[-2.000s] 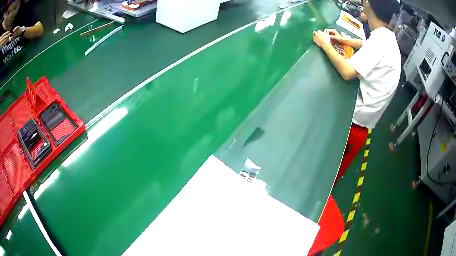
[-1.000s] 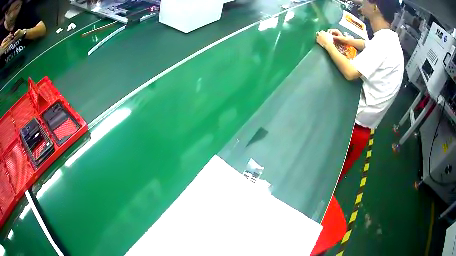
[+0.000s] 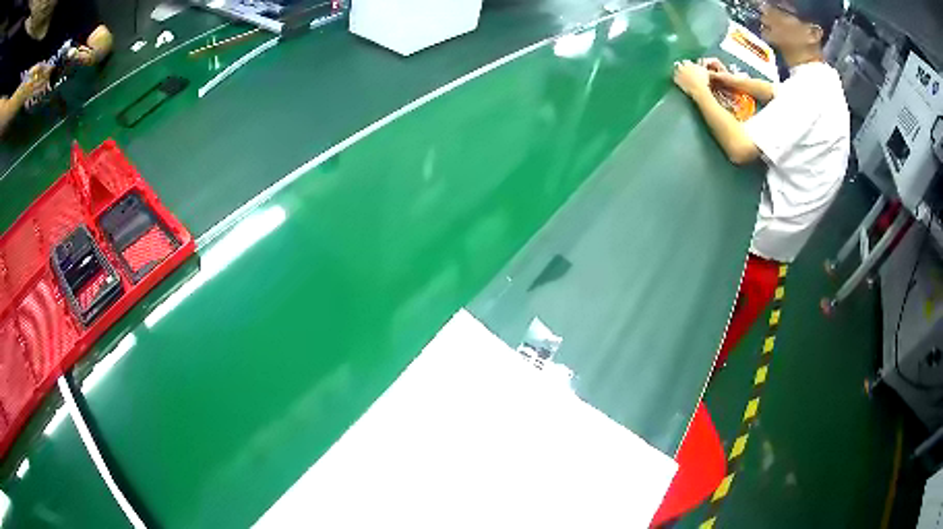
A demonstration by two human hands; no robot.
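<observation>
Neither of my hands is in the picture. A large blank white mat or sheet point(image 3: 481, 444) lies nearest in front of me, cut off by the bottom edge. Small crumpled clear and white pieces point(image 3: 539, 343) lie at its far edge, and a small dark piece point(image 3: 550, 272) lies beyond them. A red tray point(image 3: 33, 356) at the left holds several black phone frames point(image 3: 85, 274) in its compartments.
The glossy green belt point(image 3: 341, 300) runs diagonally; a white strip point(image 3: 95, 452) crosses it at lower left. Another black frame point(image 3: 152, 101) lies beyond the tray. A white box point(image 3: 414, 23) stands across the belt. People work at upper left and upper right. A red stool point(image 3: 695, 470) is at right.
The whole view has shifted slightly, so things sit further right. A black frame now lies on the far bench behind the red tray. The person at upper left has moved their hands.
</observation>
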